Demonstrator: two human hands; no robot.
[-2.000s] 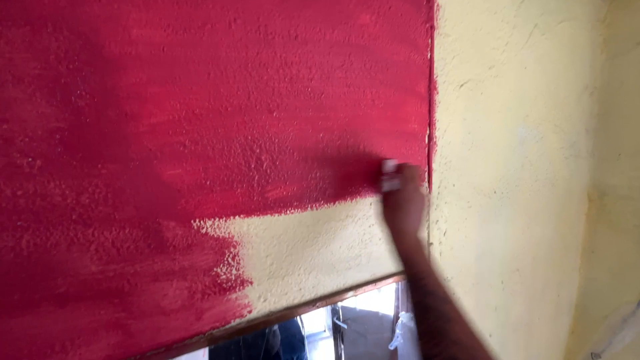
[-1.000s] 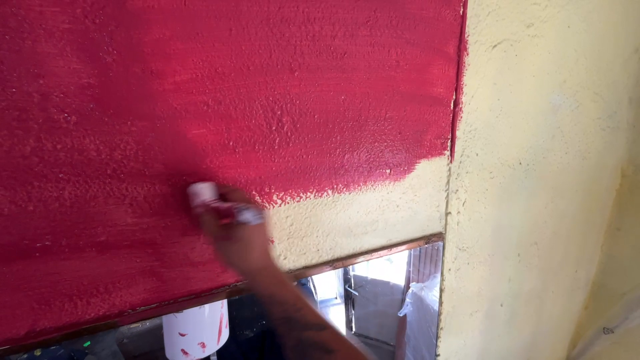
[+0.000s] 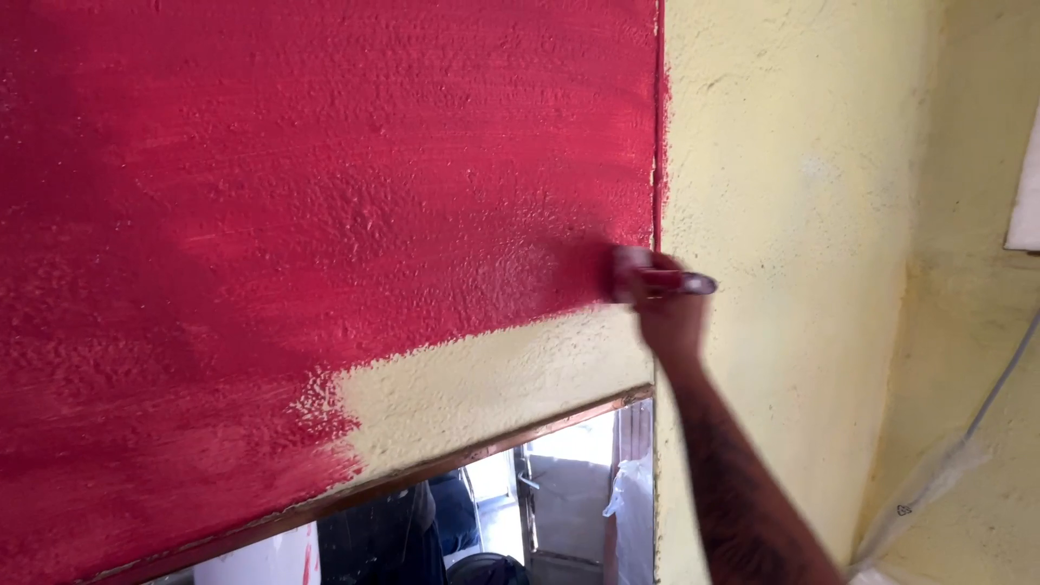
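Observation:
My right hand (image 3: 674,313) is closed around a paintbrush (image 3: 666,282), its handle pointing right and its bristles blurred against the wall. The brush is at the right side of the red-painted wall surface (image 3: 366,203), near the vertical edge where a pale yellow wall (image 3: 780,203) begins. Below the brush lies a cream strip (image 3: 487,374) with a ragged upper border of red paint. My left hand is out of view.
Brown trim (image 3: 487,447) slants along the wall's lower edge. Below it, through an opening or in a mirror, appear a white container (image 3: 272,556) with red smears, dark items and clear plastic (image 3: 632,512). A grey cable (image 3: 1003,378) hangs at right.
From one second ago, my right hand has moved right with the brush, from the left end of the cream strip to the vertical edge. Red paint covers more of the strip's upper right.

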